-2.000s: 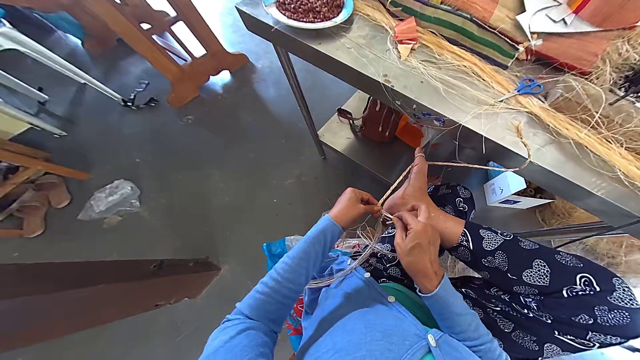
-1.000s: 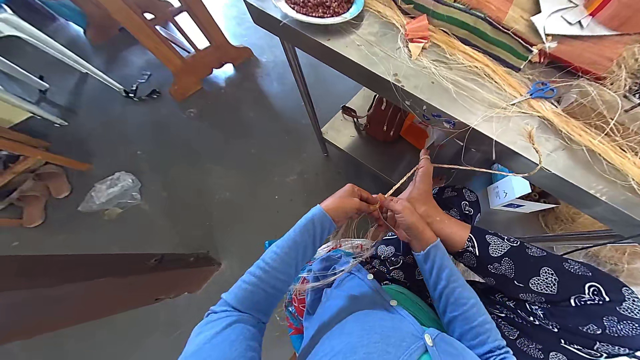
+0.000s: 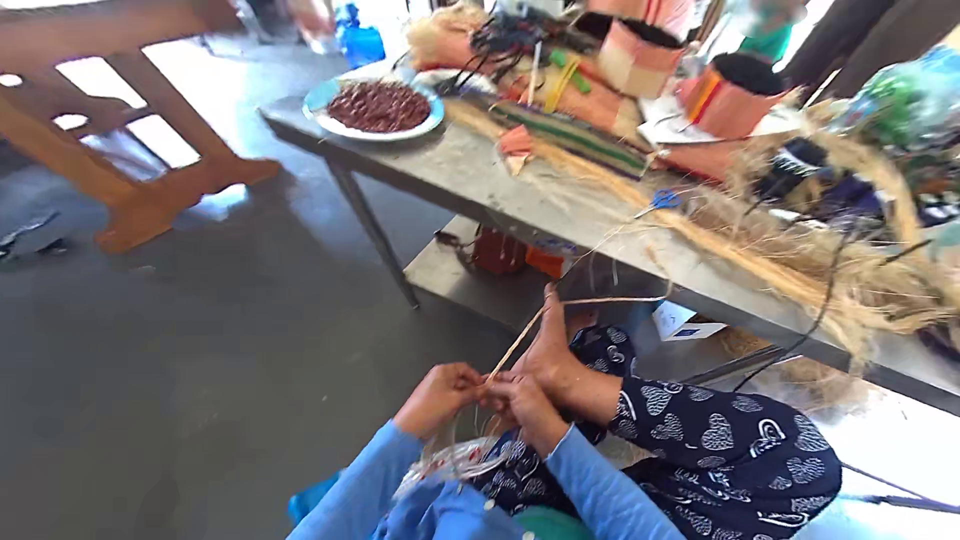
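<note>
A braided cord of pale natural fibre (image 3: 516, 343) is stretched between my hands and the toes of my raised bare foot (image 3: 551, 352). Past the toes, its finished length runs right toward the table edge. Both hands meet at the cord's near end: my left hand (image 3: 442, 397) pinches it between thumb and fingers, and my right hand (image 3: 521, 405) grips right beside it, fingertips close together. Loose pale strands (image 3: 461, 461) trail below the hands over my lap. The fingertips partly hide where the strands join.
A metal table (image 3: 480, 187) holds a plate of dark red beads or seeds (image 3: 379, 110), blue-handled scissors (image 3: 665, 199), a long fibre bundle (image 3: 720, 244), striped woven material (image 3: 574, 139) and round woven containers (image 3: 727, 94). A white box (image 3: 684, 322) is beneath. A wooden trestle (image 3: 142, 165) stands left.
The view has tilted up, showing more of the tabletop. Both hands stay together at the cord's near end, and the cord still passes around the toes.
</note>
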